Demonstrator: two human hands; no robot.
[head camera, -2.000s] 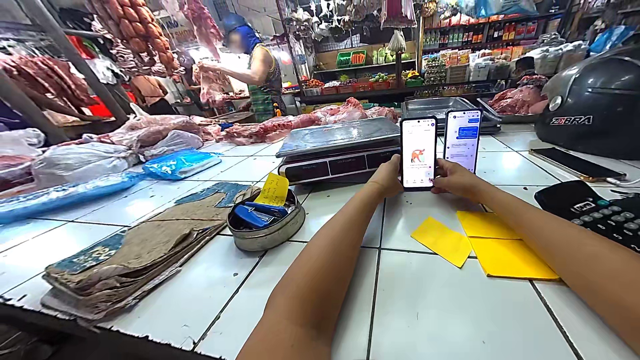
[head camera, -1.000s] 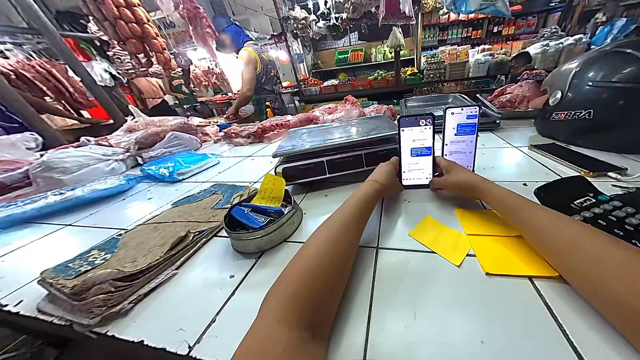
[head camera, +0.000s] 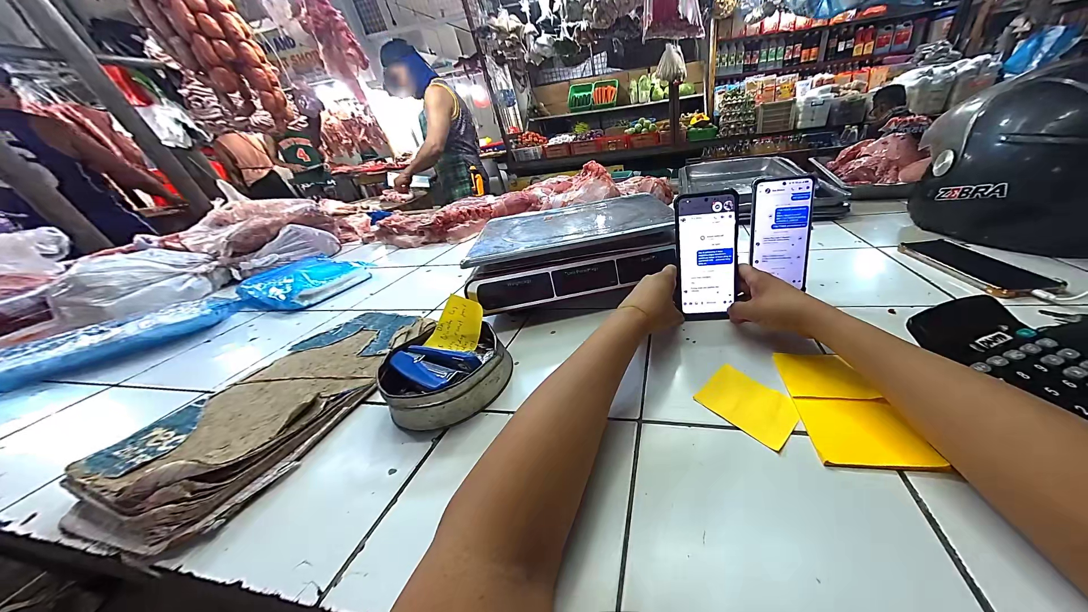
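Observation:
My left hand (head camera: 654, 299) grips the lower left edge of a smartphone (head camera: 706, 255) held upright with its lit screen toward me. My right hand (head camera: 767, 297) is at that phone's lower right edge, in front of the base of a second upright smartphone (head camera: 780, 229); whether it grips one or both cannot be told. Both screens show message bubbles. A digital weighing scale (head camera: 569, 246) with a metal platter stands just left of the phones. Yellow paper slips (head camera: 867, 433) lie on the white tiled counter (head camera: 714, 527) between my forearms.
A round tin (head camera: 446, 404), a worn ledger (head camera: 246, 408) and blue plastic bags (head camera: 297, 282) lie left. Raw meat (head camera: 527, 200) lines the counter's far side. Right are a black helmet (head camera: 1011, 161), another phone (head camera: 977, 263) and a calculator (head camera: 1020, 348). A person (head camera: 438, 127) stands beyond.
The content on the near phone's screen has changed from a picture to message bubbles. The person beyond the counter has lowered an arm from the hanging meat. My hands have stayed in place.

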